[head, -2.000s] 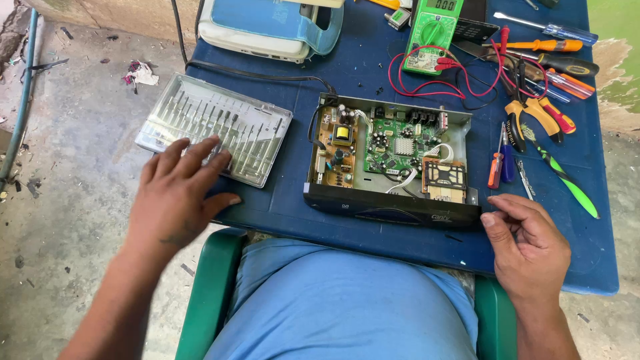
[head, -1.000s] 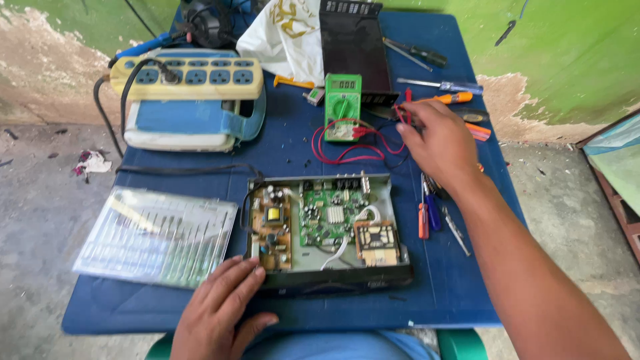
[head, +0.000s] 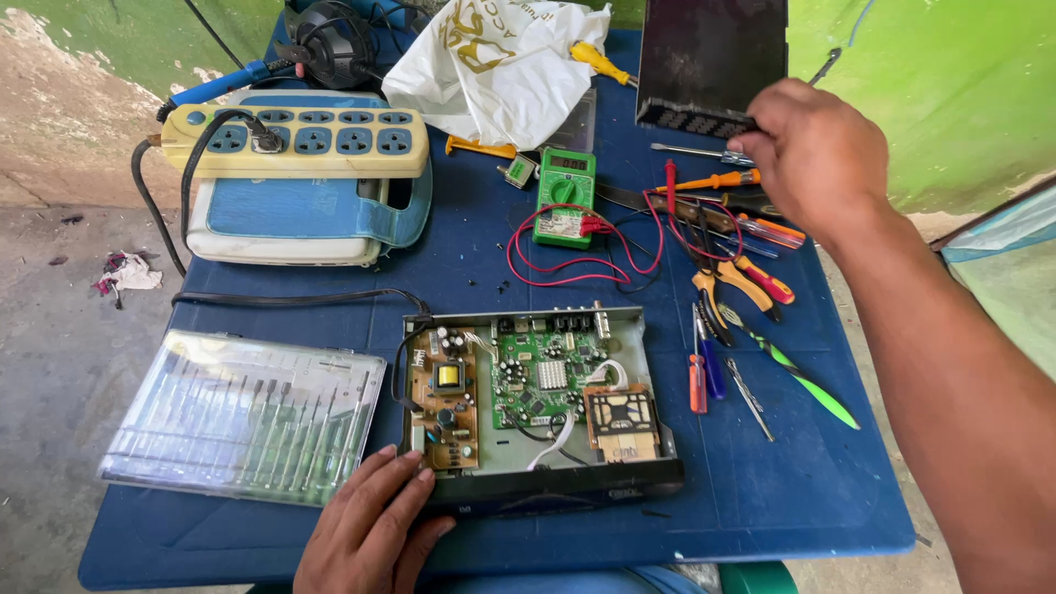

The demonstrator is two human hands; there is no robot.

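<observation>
My left hand (head: 371, 524) rests on the front left corner of an opened set-top box (head: 536, 491), its fingers against the rim. Inside the box are a brown power supply board (head: 450, 412), a green circuit board (head: 536, 371) and a card reader board (head: 623, 417). My right hand (head: 813, 157) grips the near right corner of a black metal cover (head: 714, 62) at the back right, which stands tilted up. A clear case of precision screwdrivers (head: 247, 421) lies left of the box. Behind the box is a green multimeter (head: 566, 194) with red and black leads.
Pliers (head: 730, 285), several screwdrivers (head: 697, 384), a drill bit (head: 751, 400) and a green-black brush handle (head: 808, 388) lie at the right. A power strip (head: 297, 144) sits on a blue-white case (head: 285, 219) at the back left. A white plastic bag (head: 495, 66) and loose screws (head: 503, 287) are behind the box.
My left hand has gone from the screwdriver case to the box's front left corner. My right hand has moved from beside the box, past the tools, to the black cover and taken hold of it.
</observation>
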